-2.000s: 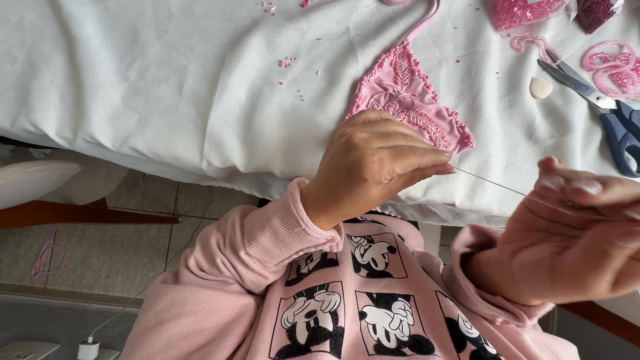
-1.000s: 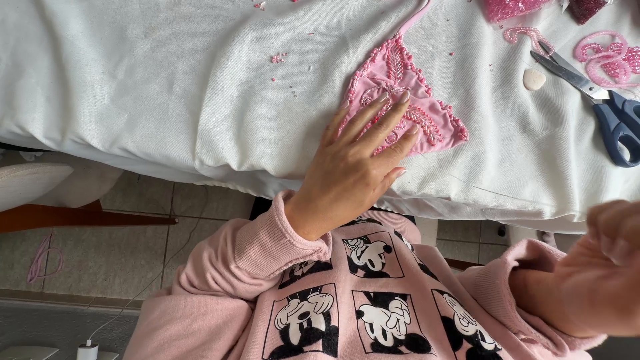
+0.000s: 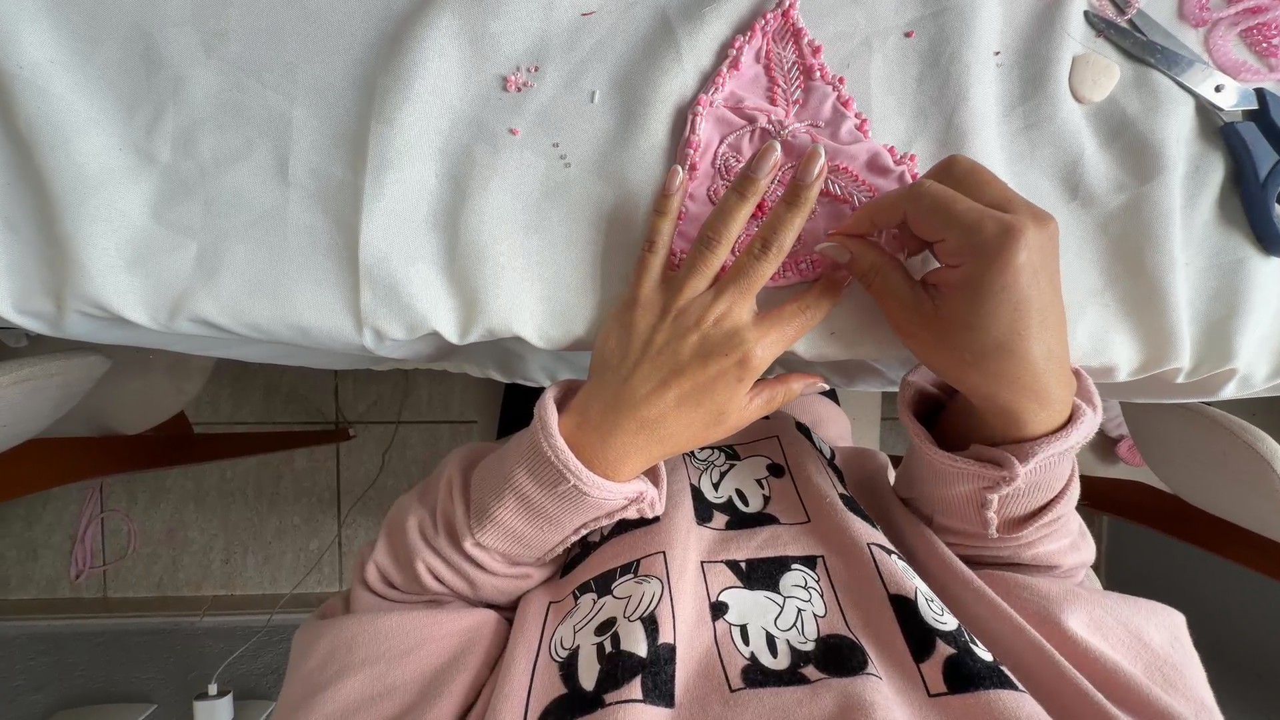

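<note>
A pink triangular piece of fabric with beadwork [image 3: 740, 110] lies on the white-covered table by its near edge. Spread flat over its lower middle is my left hand [image 3: 710, 300], fingers apart, pressing the cloth. My right hand [image 3: 970, 270] is at the piece's lower right side, thumb and index fingertip pinched together beside my left index finger. Whatever sits in that pinch is too small to tell; a needle is not visible. Beads line the piece's edges, and some of the beadwork is hidden under my fingers.
Scissors with dark blue handles [image 3: 1255, 175] lie open at the far right, beside a pale flat oval piece [image 3: 1093, 78] and pink bead strands [image 3: 1240, 35]. Loose pink beads [image 3: 518, 82] are scattered left of the fabric. The tablecloth's near edge [image 3: 450, 365] hangs in folds.
My right hand has come in from the far right to the beaded fabric. My left hand, pinching near a thread two seconds ago, now lies spread on the piece. The view has shifted closer.
</note>
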